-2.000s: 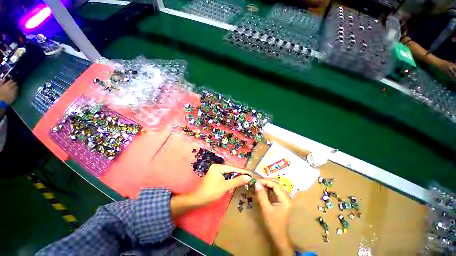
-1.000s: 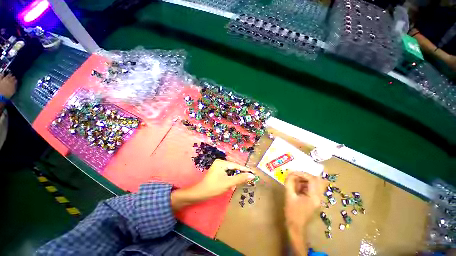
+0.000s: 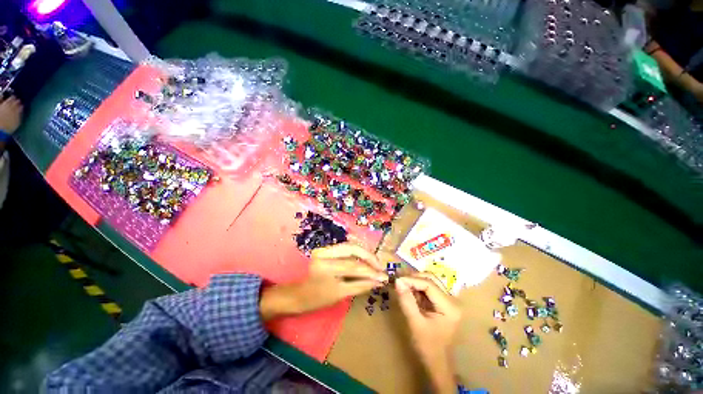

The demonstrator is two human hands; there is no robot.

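Note:
My left hand (image 3: 335, 278) reaches in over the red foam mat's right edge and holds a small circuit-board module (image 3: 391, 269) at its fingertips. My right hand (image 3: 428, 312) is over the brown board, its fingertips pinched close against the module; whether they grip a small piece is too small to tell. A few black square pieces (image 3: 378, 300) lie on the brown board below the fingertips. The main pile of black pieces (image 3: 320, 232) is on the red mat just above my left hand.
A white pad (image 3: 451, 250) lies beyond my right hand. Loose modules (image 3: 532, 312) lie on the brown board (image 3: 617, 338). Modules in a clear tray (image 3: 347, 165) stand behind the black pile. A purple-pink tray (image 3: 139, 219) is at left on the red mat (image 3: 223, 246). Another person's hand (image 3: 11, 114) shows far left.
My right hand has come back left from beside the white pad to meet my left hand at the module. The view has shifted slightly.

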